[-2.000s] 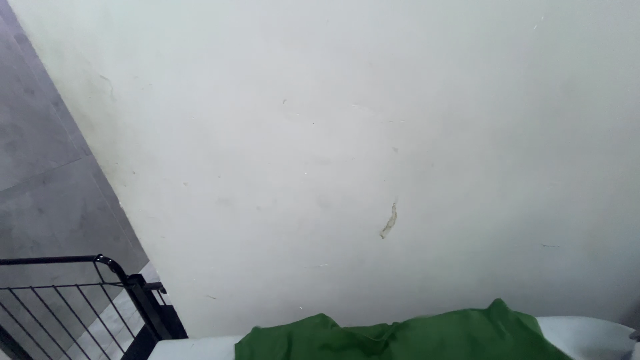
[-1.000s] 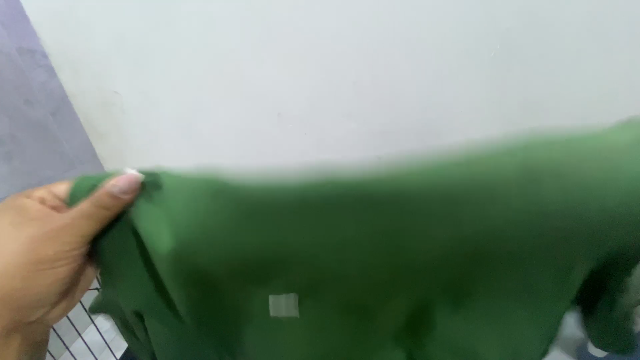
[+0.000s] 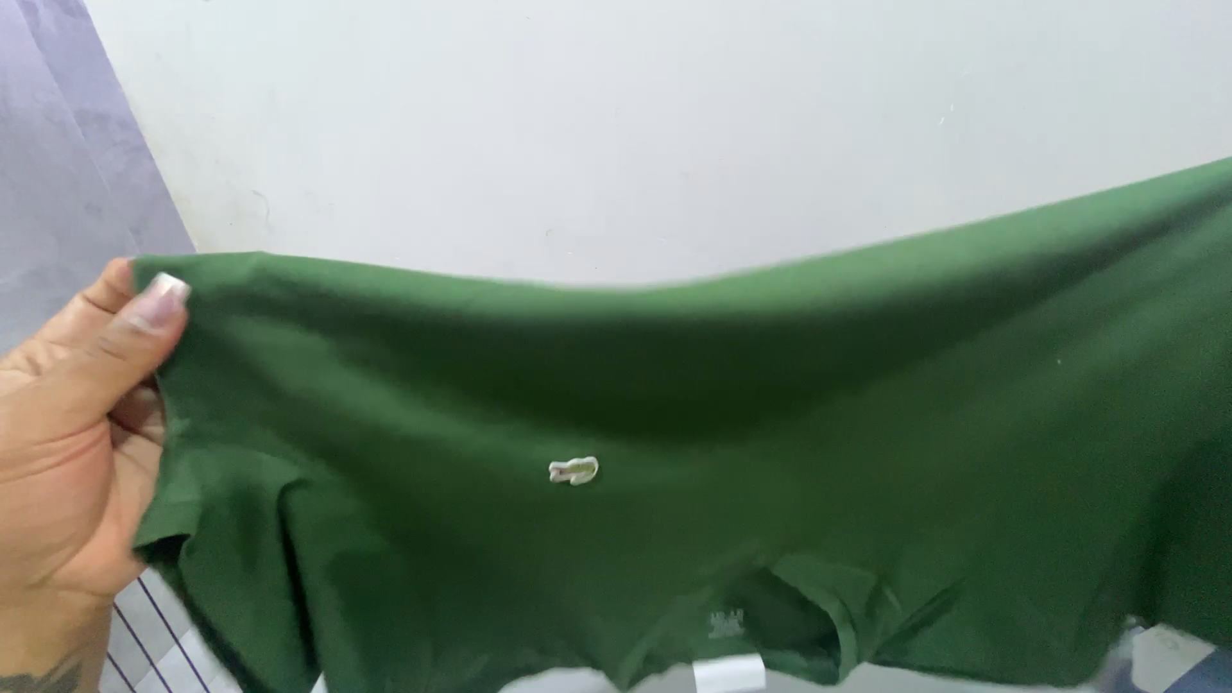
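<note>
A green T-shirt point(image 3: 674, 385) is stretched across the view, its neck opening toward the bottom with a white tag point(image 3: 729, 673) and faint print inside the collar. A small pale crocodile-shaped patch point(image 3: 574, 471) sits on its front. At the left edge, my left hand point(image 3: 87, 414) pinches a corner of the fabric between thumb and fingers. The shirt's upper edge sags in the middle and rises to the right, out of the frame. My right hand is out of view.
Behind the shirt is a pale, lightly marked flat surface point(image 3: 626, 125), with a grey-violet surface point(image 3: 87, 164) along its left side. Dark metal wires point(image 3: 144, 630) show at the lower left, below my left hand. Something white and dark blue point(image 3: 1179, 664) is partly visible at the lower right.
The green fabric lay low at the bottom edge two seconds ago; it is now raised and spread wide. My left hand has come into view holding it. The patch now shows clearly.
</note>
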